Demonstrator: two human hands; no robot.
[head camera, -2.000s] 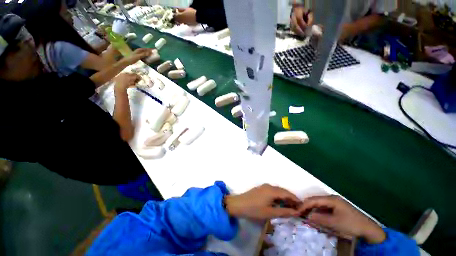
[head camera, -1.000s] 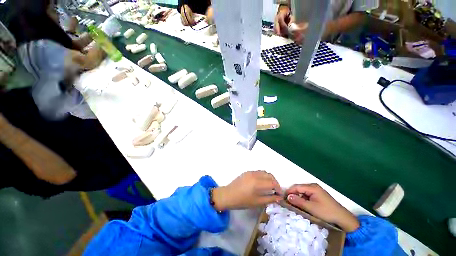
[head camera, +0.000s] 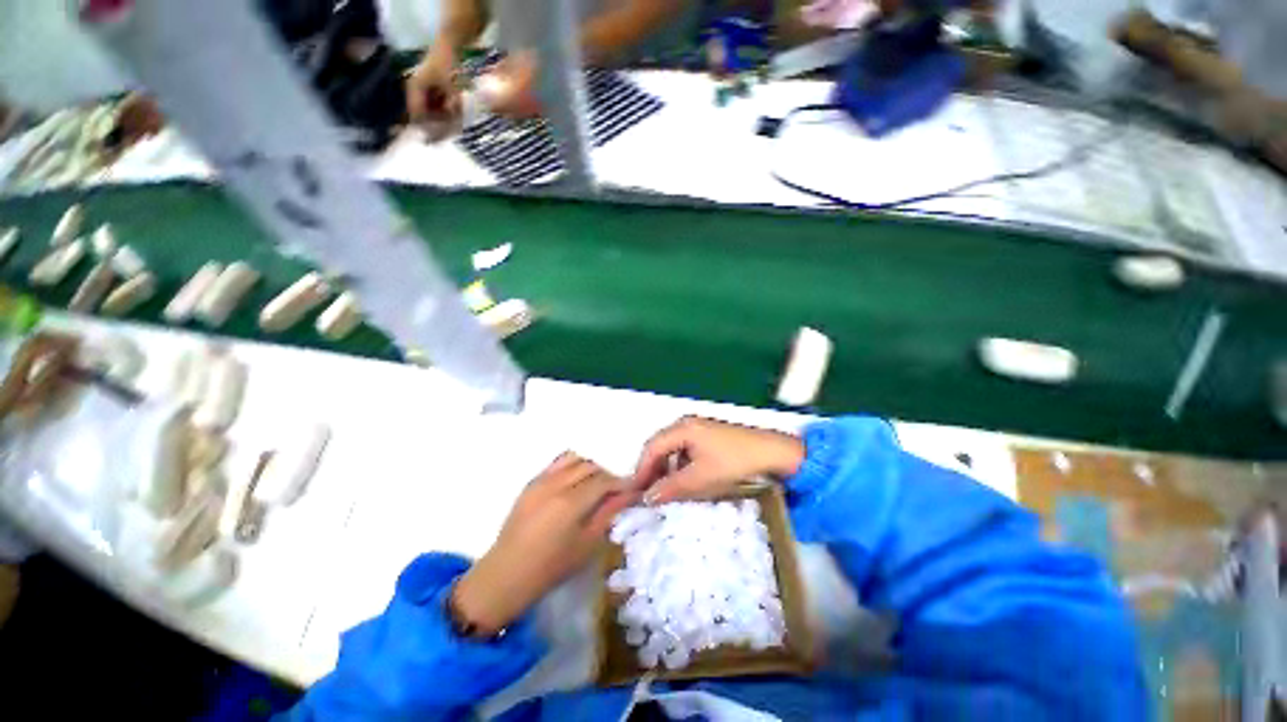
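Note:
The parts box (head camera: 800, 609) is a shallow open brown cardboard box in front of me, heaped with small translucent white pieces (head camera: 696, 583). My left hand (head camera: 553, 529) is at the box's far left corner. My right hand (head camera: 710, 459) is over its far edge. The fingertips of both hands meet there. Whether a small piece is between them cannot be told; the fingers hide it and the view is blurred.
Cream housings, one of them near the middle (head camera: 806, 367), lie on the green conveyor belt (head camera: 678, 296) beyond the bench. A slanted post (head camera: 339, 212) stands at left, with more housings (head camera: 212, 423) on the bench. A cardboard mat (head camera: 1129, 494) is at right. Workers' hands show opposite.
The view has swung to the right, so the post and the left housings have shifted left and the mat has come into view. My hands are still together at the box's far edge.

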